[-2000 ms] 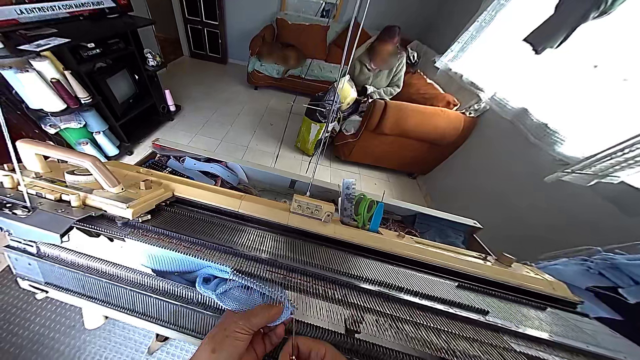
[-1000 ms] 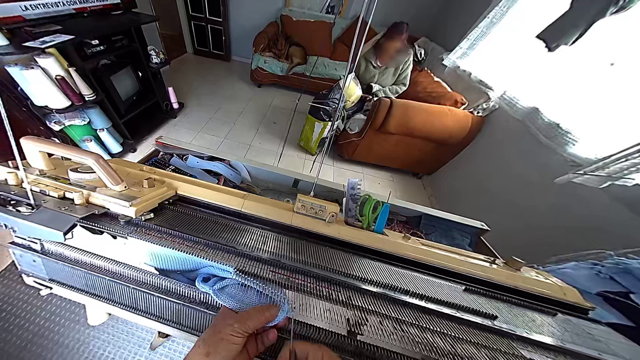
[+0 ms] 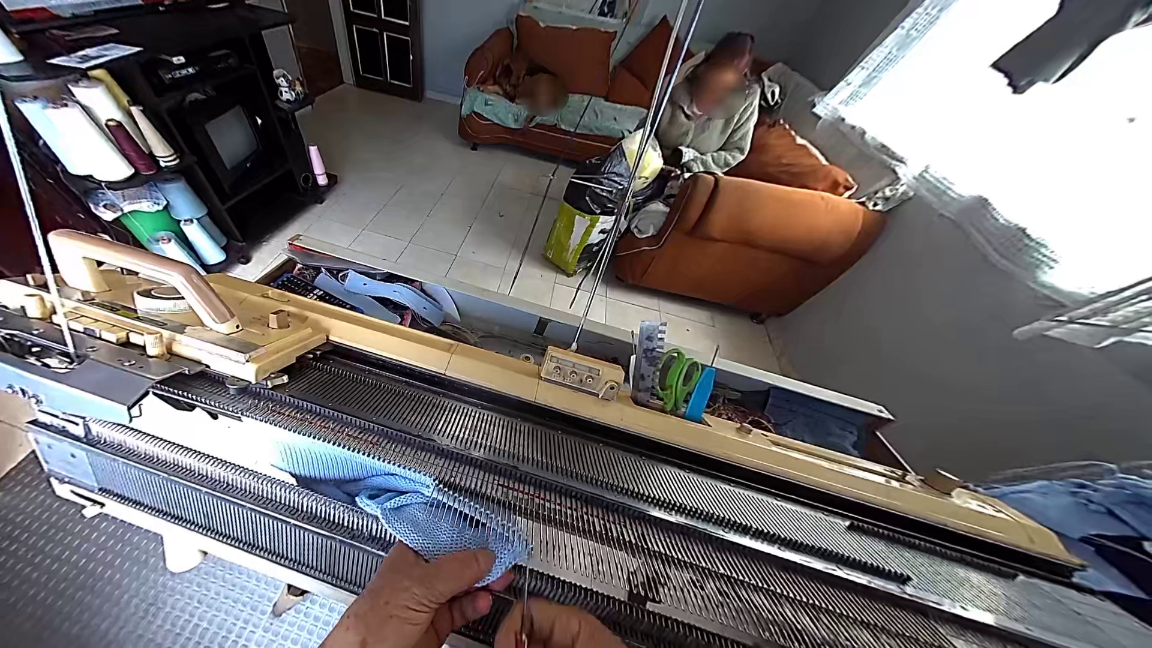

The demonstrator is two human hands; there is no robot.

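Light blue knitted fabric (image 3: 441, 526) hangs on the needles of a knitting machine's needle bed (image 3: 630, 540). My left hand (image 3: 423, 585) pinches the fabric's lower right corner between thumb and fingers. Just right of it, at the bottom edge, my right hand (image 3: 558, 625) holds a thin metal tool (image 3: 526, 598), upright and touching or very near the fabric's edge; its handle is mostly hidden by my fingers. The machine's carriage (image 3: 180, 315), with a curved handle, rests at the left end of the bed.
Behind the bed, green-handled scissors (image 3: 679, 382) and a clear notched comb (image 3: 646, 360) stand by the yarn mast base (image 3: 580, 371). Yarn cones (image 3: 81, 139) fill a shelf at left. A person (image 3: 715, 117) sits on an orange sofa (image 3: 765, 234); a dog (image 3: 531, 85) lies on another.
The dog's head has lowered since one second ago. My left hand keeps its pinch on the fabric, and my right hand stays beside it with small shifts.
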